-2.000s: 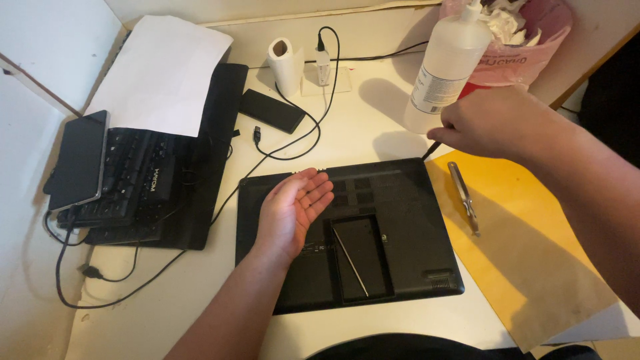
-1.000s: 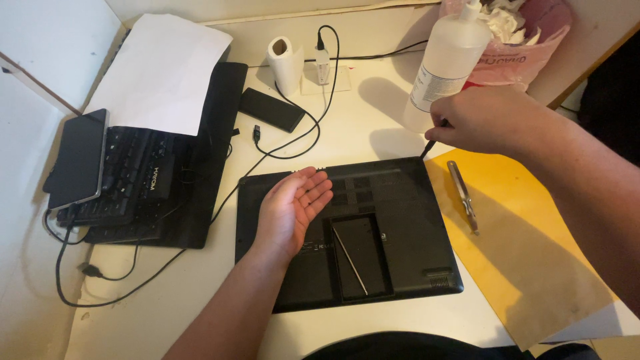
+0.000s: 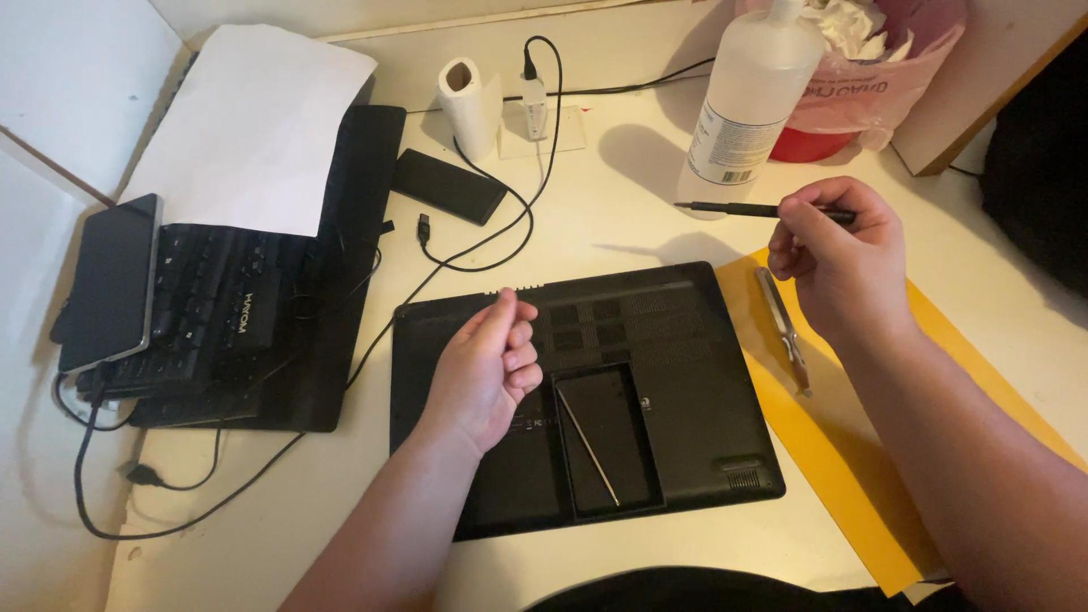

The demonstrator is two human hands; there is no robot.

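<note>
A black laptop base cover [image 3: 697,408] lies on the white desk, its underside up. My left hand [image 3: 493,374] is above its left part, fingers curled inward; whether something small lies in them cannot be told. My right hand [image 3: 837,251] holds a slim black screwdriver [image 3: 739,209] between thumb and fingers, its tip pointing left, in front of the large bottle. Inside the rectangular recess of the cover a thin metal rod [image 3: 588,444] lies at a slant. Metal tweezers or a similar hand tool [image 3: 784,327] rest on a yellow envelope [image 3: 850,459] to the right.
A translucent bottle [image 3: 748,102] stands behind, beside a pink-bagged red bin [image 3: 812,146]. At the left, a phone [image 3: 110,285] and white paper [image 3: 246,127] lie on stacked keyboards [image 3: 204,314]. A paper roll [image 3: 469,106], a black slab-like device [image 3: 449,185] and a looping cable [image 3: 531,212] are behind the laptop.
My right hand has lifted the screwdriver from the laptop's back right corner and turned it nearly level. The fingers of my left hand, extended before, have curled in.
</note>
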